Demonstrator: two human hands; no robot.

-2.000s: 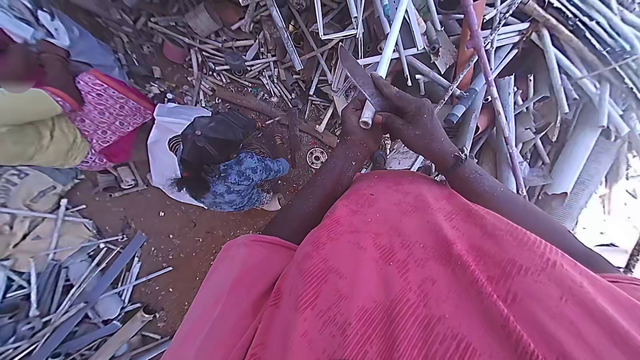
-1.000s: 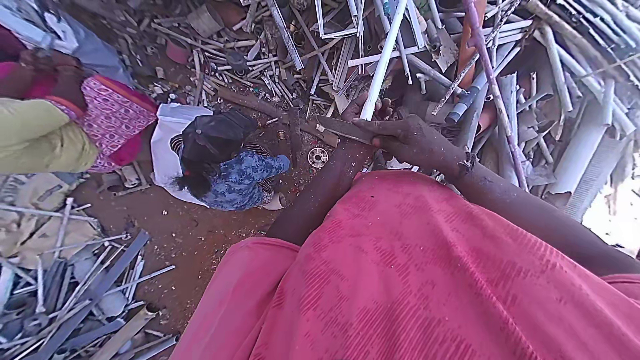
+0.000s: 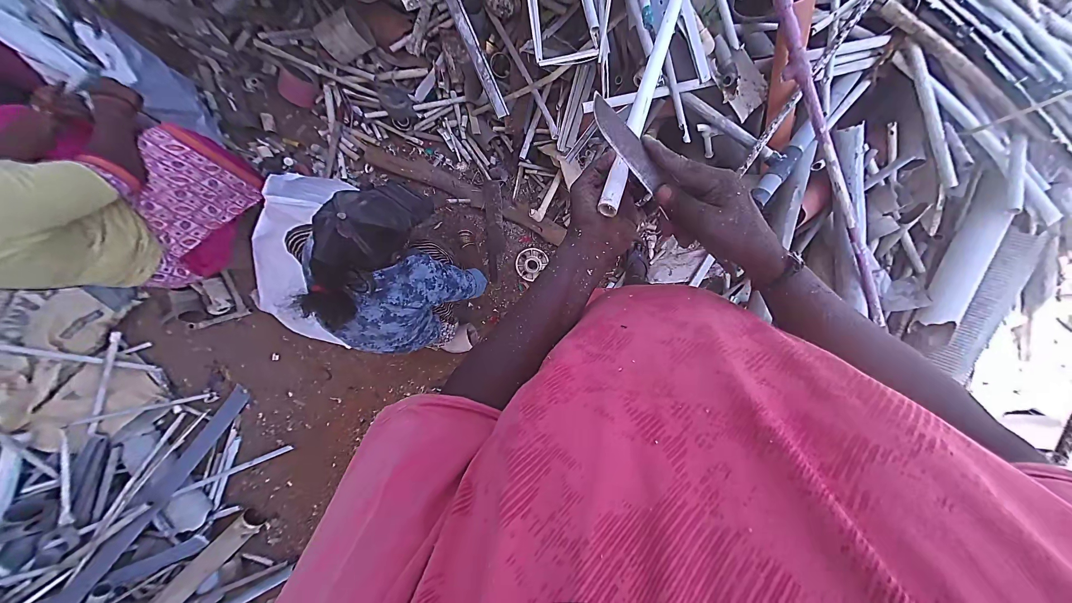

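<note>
A white plastic pipe [image 3: 643,109] slants up and away from me, its open near end just above my lap. My left hand [image 3: 601,205] is closed around the pipe near that end. In my right hand [image 3: 712,201] is a knife with a broad, worn blade [image 3: 624,142], which lies across the pipe on its right side with the tip pointing up and left. The knife's handle is hidden in my fingers. Fine pale bits stick to my left forearm.
Scrap pipes [image 3: 930,117] heap up ahead and to the right. A person in a dark cap [image 3: 364,230] sits close on the left, with another person in patterned cloth [image 3: 197,184] beyond. More scrap strips [image 3: 159,494] lie lower left. A round slotted part [image 3: 531,264] rests on the dirt.
A second ago the blade lay lower and pointed left across the pipe's near end; now it points up and left. The pipe's near end now shows below the blade.
</note>
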